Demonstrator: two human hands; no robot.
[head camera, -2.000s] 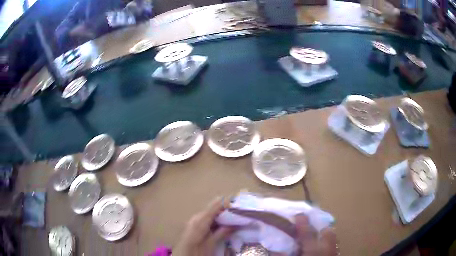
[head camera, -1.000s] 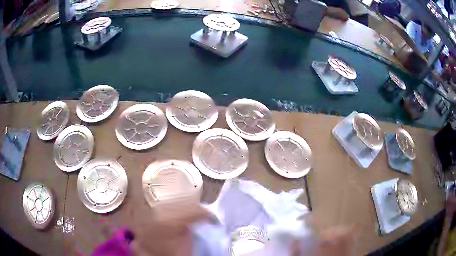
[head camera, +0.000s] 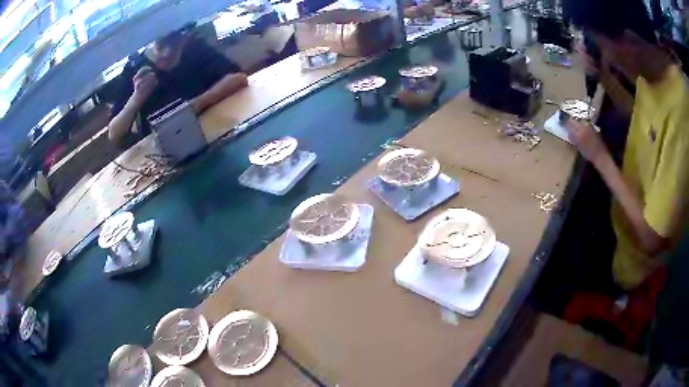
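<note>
Neither of my hands is in view. Three base-and-disc assemblies stand on the brown bench in front of me. The nearest has a pale gold disc (head camera: 458, 238) raised on posts above a white square base plate (head camera: 472, 291). Another assembly (head camera: 325, 219) stands to its left, and a third (head camera: 409, 168) behind, on a pale blue base. Several loose round ribbed plates (head camera: 243, 342) lie at the lower left, some cut off by the bottom edge.
The dark green conveyor belt (head camera: 204, 204) runs diagonally, carrying several assemblies (head camera: 273, 153). A black box (head camera: 505, 82) stands on the far bench. A person in yellow (head camera: 657, 151) handles an assembly at right. Another person (head camera: 181, 75) sits across the belt. A cardboard box (head camera: 344, 32) is behind.
The view has swung to the right and up. My hands and the white wrap have left the picture. The bench assemblies now appear nearer the middle, and the person in yellow has come into view.
</note>
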